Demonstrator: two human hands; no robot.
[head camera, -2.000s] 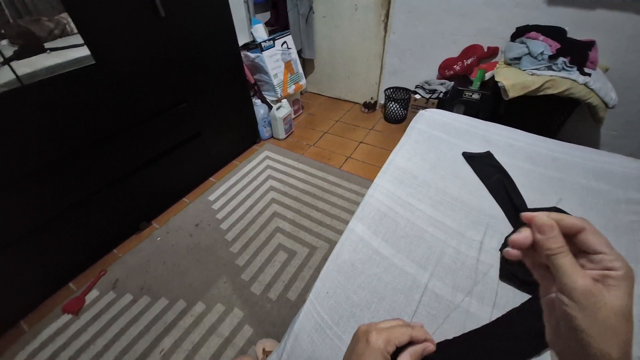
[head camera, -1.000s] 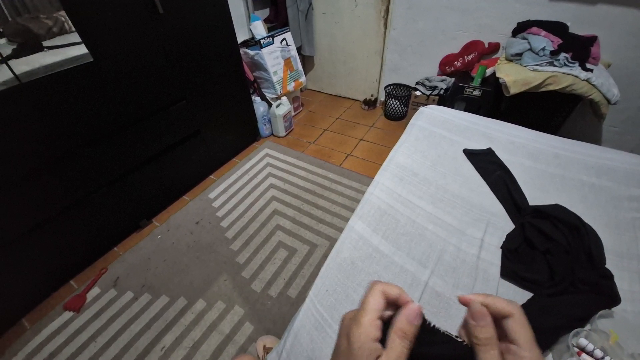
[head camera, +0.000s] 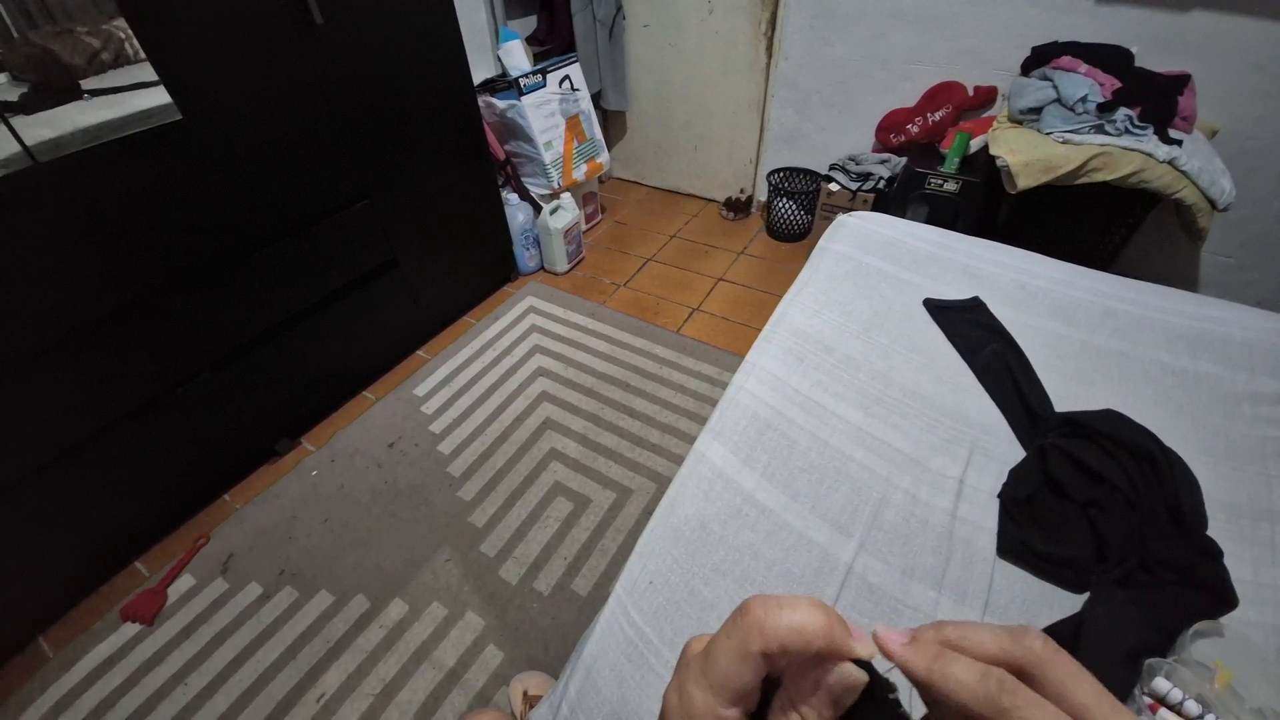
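Observation:
A black cloth garment (head camera: 1110, 500) lies bunched on the white-sheeted bed (head camera: 780, 480), one narrow strip reaching toward the far side. At the bottom edge of the view, my left hand (head camera: 770, 660) pinches an edge of black fabric (head camera: 876, 690) between thumb and bent fingers. My right hand (head camera: 1000, 670) is beside it, its fingertips close to the left ones at that edge; whether they grip anything cannot be told. A clear plastic container (head camera: 1185, 680) with small white items is at the lower right, by the garment.
A patterned rug (head camera: 400, 520) covers the floor left of the bed, with a red plastic hand-shaped tool (head camera: 150, 602) on it. A dark wardrobe (head camera: 250, 250) stands at the left. Beyond are jugs (head camera: 561, 235), a black mesh basket (head camera: 792, 205) and piled clothes (head camera: 1110, 100).
Two seconds ago my right hand was raised beside the black strip; it has come down next to my left hand. The garment then partly hidden by it now shows on the bed.

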